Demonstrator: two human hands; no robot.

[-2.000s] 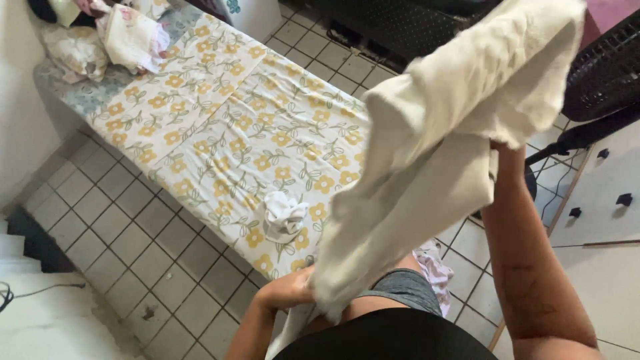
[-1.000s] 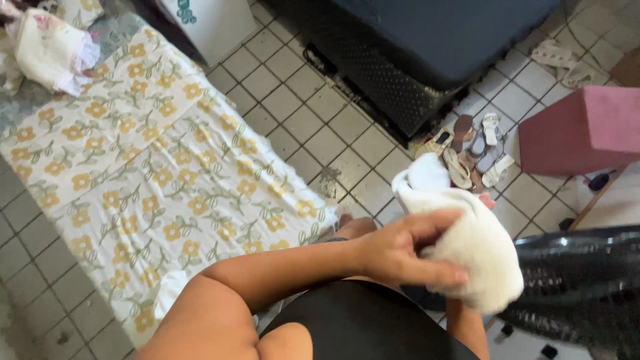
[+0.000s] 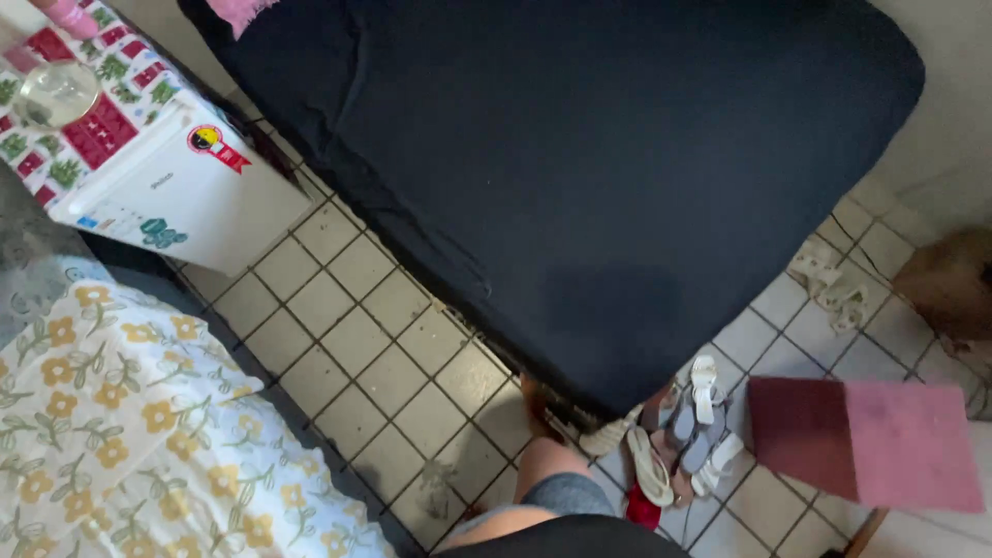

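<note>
Neither of my hands shows in the head view now, and the pale cloth is out of sight too. At the lower left lies a white sheet with yellow flowers [image 3: 155, 434], spread over a bed or low surface. A larger bed under a dark fitted sheet [image 3: 589, 170] fills the upper middle. My bare knee and grey shorts [image 3: 570, 492] show at the bottom edge, beside my black top [image 3: 566, 539].
A small white refrigerator [image 3: 194, 194] with a patterned cover and a clear bowl [image 3: 58, 94] stands upper left. Several sandals [image 3: 697, 434] lie by the dark bed's corner, left of a pink box [image 3: 868, 442]. Grey-jointed floor tiles [image 3: 341, 310] run between the beds.
The view has swung far toward the dark bed. Both hands and the pale cloth seen earlier have left the picture.
</note>
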